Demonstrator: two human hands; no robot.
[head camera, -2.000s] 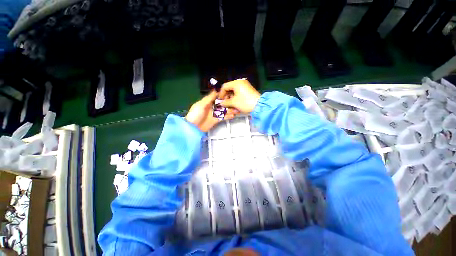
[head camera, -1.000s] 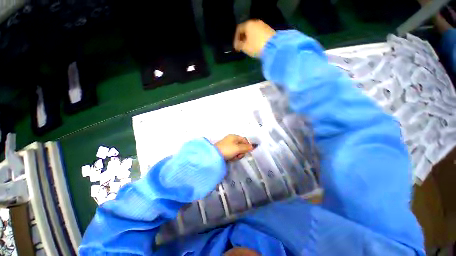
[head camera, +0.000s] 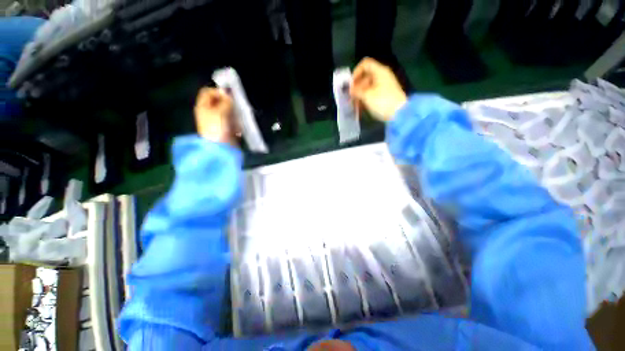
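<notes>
My left hand (head camera: 216, 113) holds a narrow whitish sleeved part (head camera: 242, 111) at the foot of a black fixture (head camera: 271, 127). My right hand (head camera: 375, 88) holds a second pale sleeved part (head camera: 346, 106) by its side, near another black fixture. Both sleeves hang upright or slightly tilted above the far edge of the tray; whether they touch the fixtures I cannot tell. Both hands are slightly blurred. The large white blister tray (head camera: 315, 193) lies in front of my body, with sleeved parts in its nearer pockets.
A tray heaped with overlapping pale sleeves (head camera: 548, 147) is at the right. Stacked trays (head camera: 110, 233) with loose sleeves on top and an open brown carton (head camera: 67, 301) stand at the left. More black fixtures (head camera: 142, 140) with pale strips line the far side on the green surface.
My left hand has moved from over the tray up to the fixtures. My right hand has moved slightly right and down. Each now holds a pale sleeve.
</notes>
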